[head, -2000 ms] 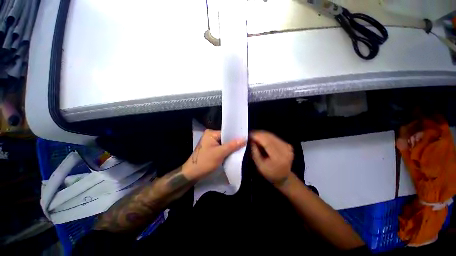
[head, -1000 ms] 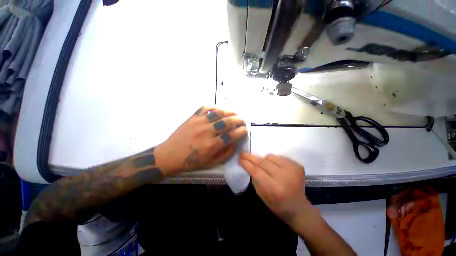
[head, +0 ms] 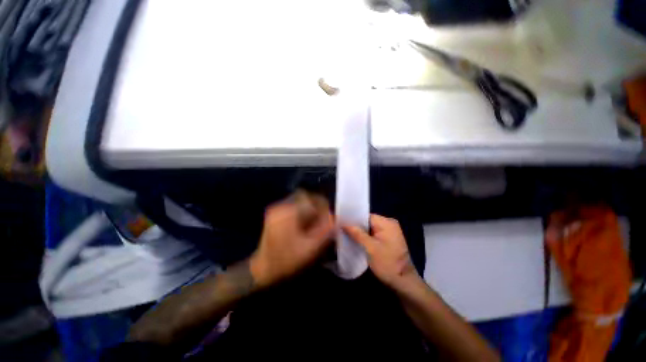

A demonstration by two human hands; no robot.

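Observation:
A long white band (head: 353, 170) runs from the sewing area over the table's front edge and hangs down to the lap. My right hand (head: 383, 246) grips its right edge near the lower end, thumb on the white face. My left hand (head: 296, 233) is blurred at the band's left edge, fingers curled; whether it holds the band I cannot tell. The band's upper end merges into bright glare under the machine parts (head: 471, 8) at the top edge.
Black-handled shears (head: 489, 83) lie on the white table (head: 227, 92), right of the band. White strips (head: 127, 272) lie in a blue crate (head: 85, 339) at lower left. An orange bundle (head: 591, 265) hangs at lower right. Grey fabric (head: 35, 42) is at upper left.
Both hands have moved off the tabletop down to the hanging band over the lap. The view has tilted down, so most of the machine head has left the picture.

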